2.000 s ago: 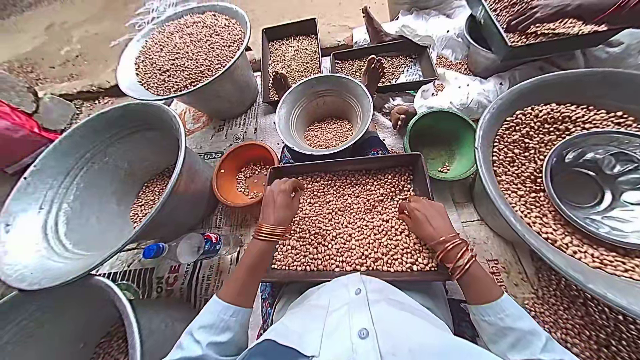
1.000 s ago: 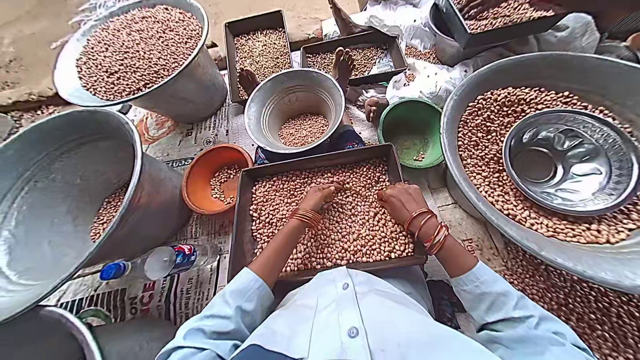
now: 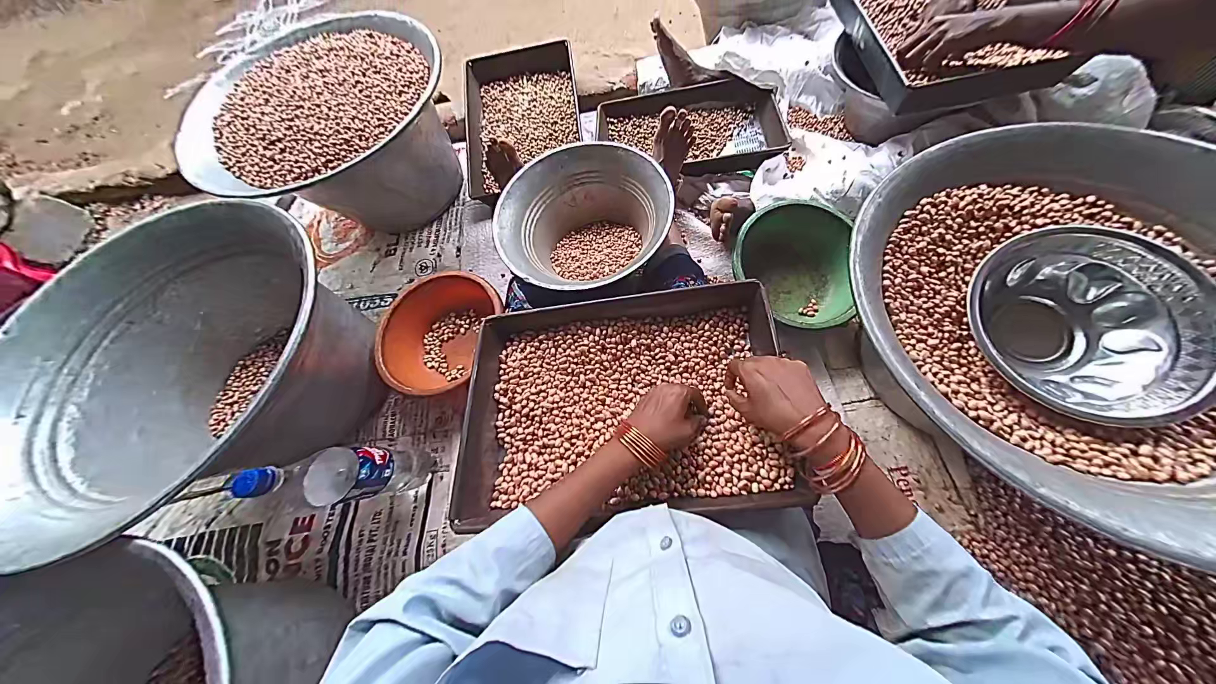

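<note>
A dark rectangular metal tray (image 3: 468,446) lies across my lap, spread with reddish-brown shelled peanuts (image 3: 570,408). Over its middle, my left hand (image 3: 671,416) has curled fingers down at the peanuts; whether they pinch any is hidden. My right hand (image 3: 774,391) is bent over the tray's right part, thumb and fingertips close together, their contents too small to tell. Bangles circle both wrists. Beyond the tray stands a metal pot (image 3: 513,214) with peanuts at its bottom. An orange bowl (image 3: 394,332) with some peanuts is at its left, a green bowl (image 3: 826,247) with a few at its right.
Large metal tubs (image 3: 285,380) stand at the left, and a wide peanut-filled basin (image 3: 950,427) holding a steel dish (image 3: 1073,323) at the right. A plastic bottle (image 3: 328,475) lies on newspaper. Farther off are peanut trays (image 3: 475,123), bare feet and another person's hand (image 3: 940,38) over a tray.
My left hand has moved from the tray's upper left edge to its middle, nearer my right hand. My right hand stays over the right part of the tray.
</note>
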